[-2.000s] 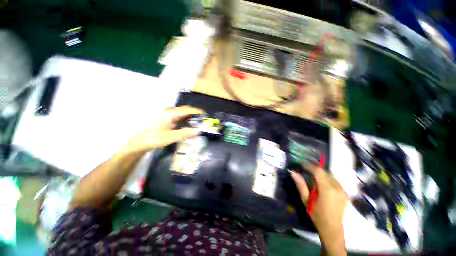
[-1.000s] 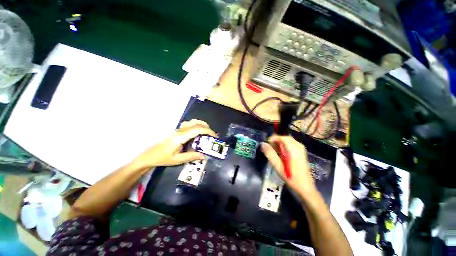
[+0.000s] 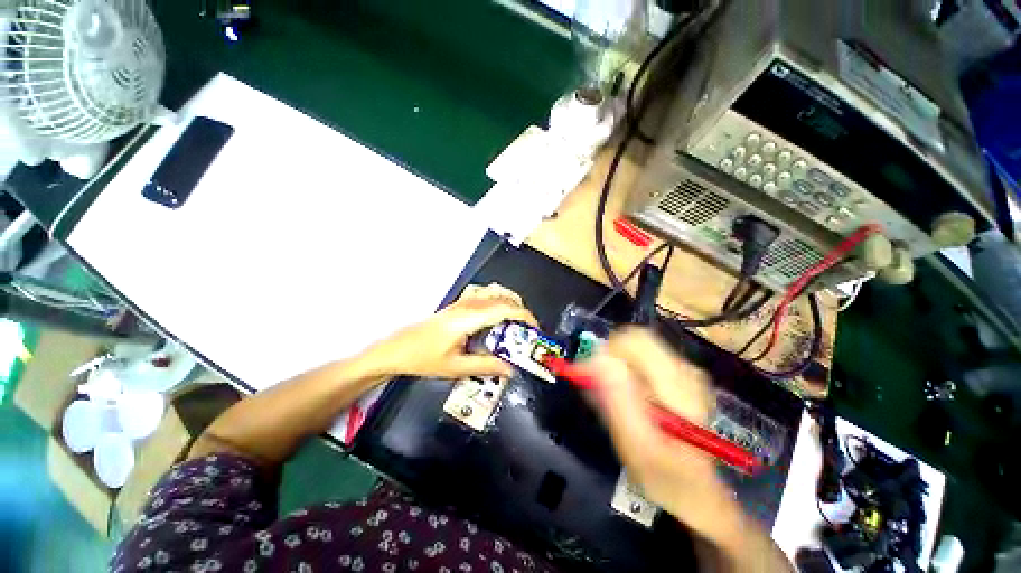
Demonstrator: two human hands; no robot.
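Note:
My left hand (image 3: 476, 331) holds a small adapter unit (image 3: 524, 346) with a pale and yellow face, above the black board (image 3: 515, 453). My right hand (image 3: 649, 409), blurred, holds a red pen-like tool (image 3: 705, 437). The tool's tip touches or is just over the unit's yellow part. A white socket strip (image 3: 475, 402) lies just below my left hand. A second socket strip (image 3: 634, 500) is mostly hidden under my right hand. A green circuit board (image 3: 588, 343) under clear plastic shows partly between my hands.
Grey stacked instruments (image 3: 773, 168) with cables stand at the upper right. A short red object (image 3: 633, 232) lies on the wooden board. A black phone-like object (image 3: 188, 162) lies on the left white sheet (image 3: 302, 224). A fan (image 3: 84, 73) is at upper left. Black adapters (image 3: 879, 509) are piled at lower right.
The red tool in my right hand has moved left and now meets the unit in my left hand. The view has shifted, so the instruments and fan show more fully.

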